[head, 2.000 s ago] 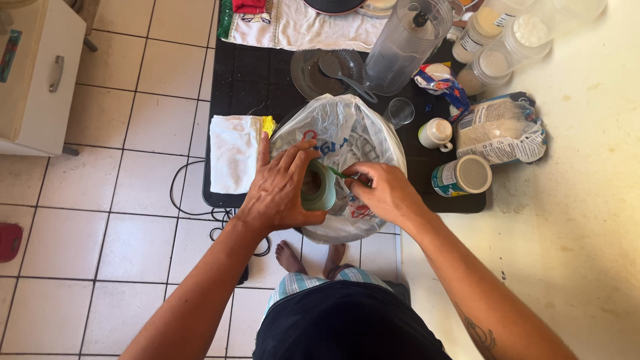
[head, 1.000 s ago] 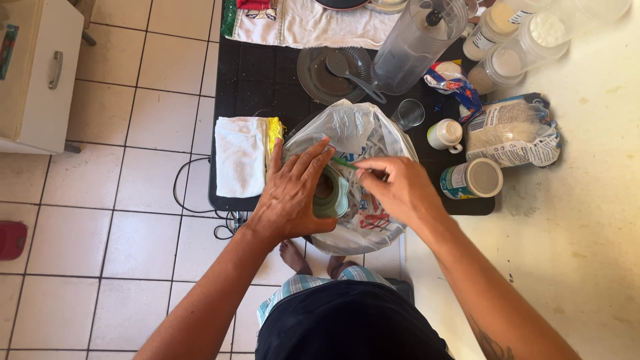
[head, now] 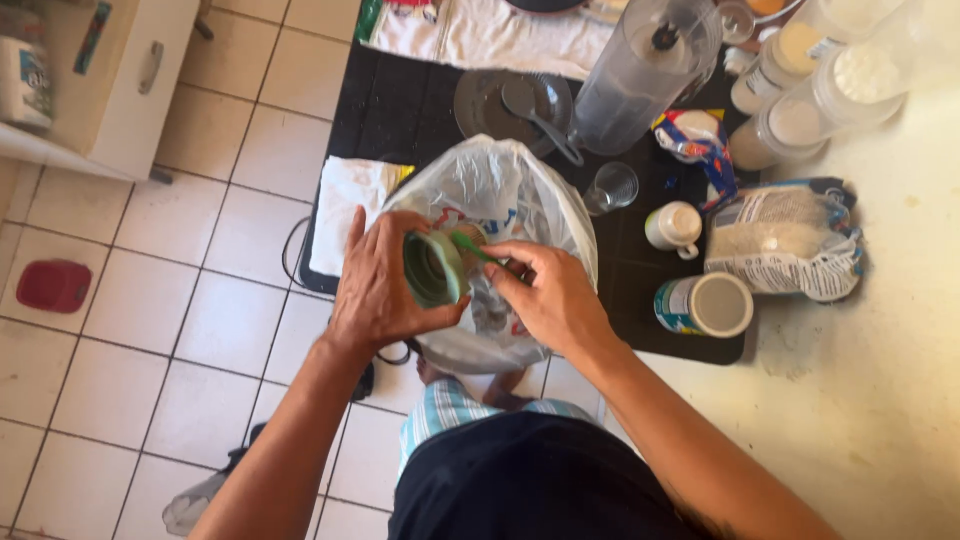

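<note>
My left hand (head: 382, 289) grips a green round cup-like container (head: 429, 271), tilted so that its mouth shows. Between the thumb and fingers of my right hand (head: 551, 292) is the handle of a small green utensil (head: 474, 244), its end close beside the container's rim; whether they touch I cannot tell. Both hands are over a bin lined with a white translucent plastic bag (head: 577, 217), which has red and blue print. Something ribbed and brownish shows just behind the container, partly hidden.
On the black table (head: 637, 277) are a folded white cloth (head: 337, 210), a dark plate (head: 476, 112) with a grey spoon (head: 551, 131), a clear blender jar (head: 637, 75), a clear cup (head: 615, 187), a white mug (head: 673, 226), a lidded can (head: 712, 304) and a plastic bag of grain-like food (head: 780, 240).
The container in my left hand has tipped from facing up toward me to lying more on its side. The green utensil stays in my right hand. The view has moved somewhat.
</note>
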